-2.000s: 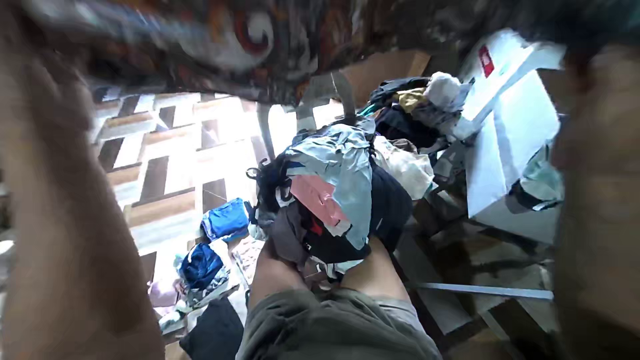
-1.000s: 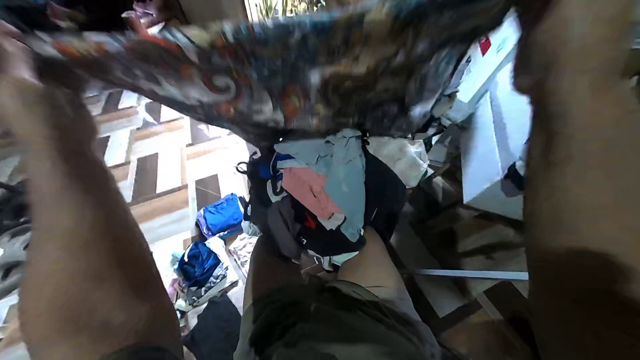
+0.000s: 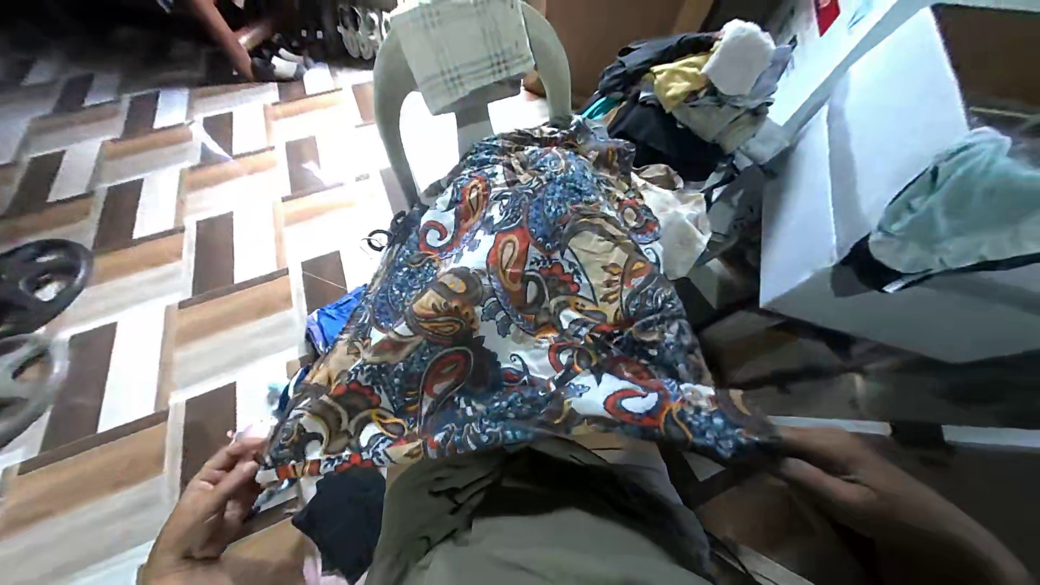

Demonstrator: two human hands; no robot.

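Observation:
A paisley-patterned cloth (image 3: 520,309) in blue, red, white and brown lies spread over a heap of clothes on a plastic chair (image 3: 392,106) and reaches to my lap. My left hand (image 3: 207,504) pinches its near left corner between thumb and fingers. The near right corner is gripped by my right hand (image 3: 829,471). The cloth hides most of the heap; a cream garment (image 3: 678,227) shows at its right edge. A plaid cloth (image 3: 465,49) hangs over the chair's backrest.
Clothes are piled (image 3: 691,106) at the back right, beside a white box (image 3: 861,162) with a pale green garment (image 3: 959,203) on it. Blue folded fabric (image 3: 333,318) and a dark cloth (image 3: 345,516) lie at left. Black wheels (image 3: 41,284) stand far left; a person's arm (image 3: 219,36) shows behind.
The paisley cloth, held up before me in the earlier frames, has come down over the clothes heap. Both hands have lowered with its corners.

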